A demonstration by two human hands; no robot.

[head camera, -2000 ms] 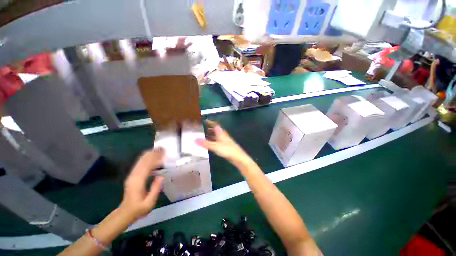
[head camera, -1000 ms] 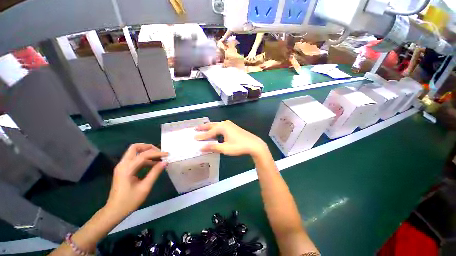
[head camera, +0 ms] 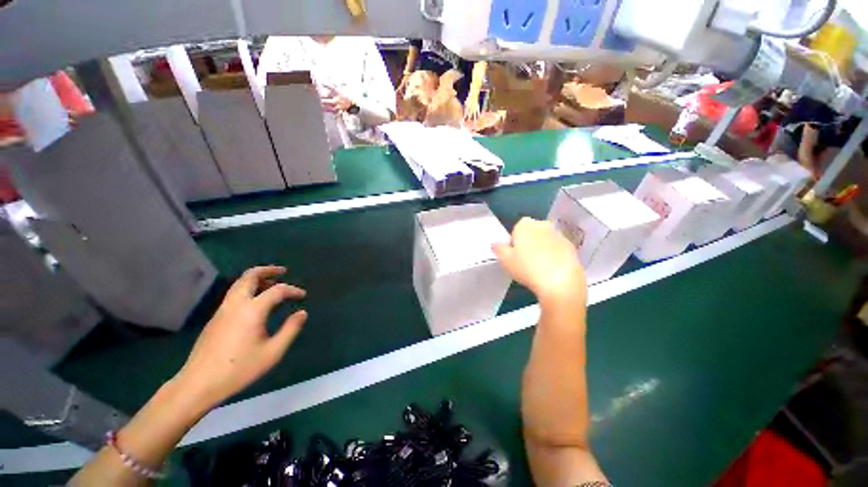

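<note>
A closed white carton [head camera: 462,271] stands upright on the green belt in front of me, its lid down. My right hand [head camera: 542,257] is at its upper right edge, fingers curled; whether it grips the carton or only touches it I cannot tell, as the back of the hand hides the fingertips. My left hand [head camera: 249,323] is over the belt to the left of the carton, fingers apart, holding nothing. A heap of black coiled cables [head camera: 400,455] lies at the near edge below my hands.
Closed cartons [head camera: 609,228] stand in a row at right. Taller open cartons [head camera: 233,143] stand at the back left, another [head camera: 114,219] at left. Flat white cartons or papers [head camera: 443,157] lie across the belt. A rail with blue-and-white sockets [head camera: 519,21] hangs above. People stand on the far side.
The brown lid, up at first, was folded shut. The closed carton has since moved right towards the row with my right hand. My left hand has come away from it.
</note>
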